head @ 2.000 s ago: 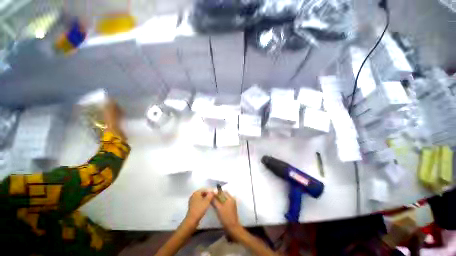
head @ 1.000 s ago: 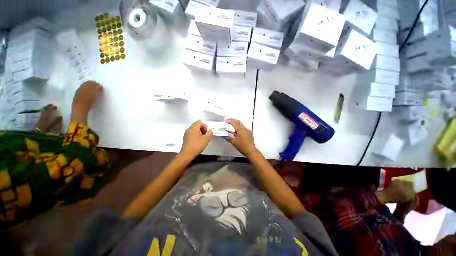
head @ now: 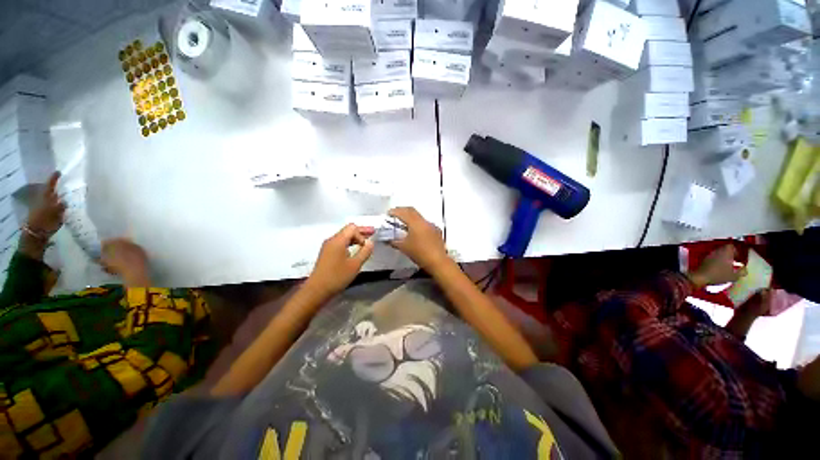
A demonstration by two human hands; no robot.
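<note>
A small white carton (head: 385, 229) is between my hands at the table's front edge. My right hand (head: 415, 237) grips its right end, with a thin dark object, perhaps a blade, at the fingers. My left hand (head: 344, 255) is at the carton's left end, fingertips at or very near it; whether they grip it I cannot tell. Another white carton (head: 284, 172) lies on the table beyond my left hand. A small white piece (head: 367, 187) lies just beyond the held carton, washed out by glare.
A blue heat gun (head: 538, 187) lies to the right, with an olive-gold strip (head: 592, 149) beyond it. Stacked cartons (head: 384, 96) stand at the back. Gold seal stickers (head: 151, 88) and a white roll (head: 192, 39) are back left. People sit on both sides.
The view has tilted down and shifted since the earliest frame. My hands first held a small dark or brassy object; a white carton is now between them. The neighbour's hands at left have moved.
</note>
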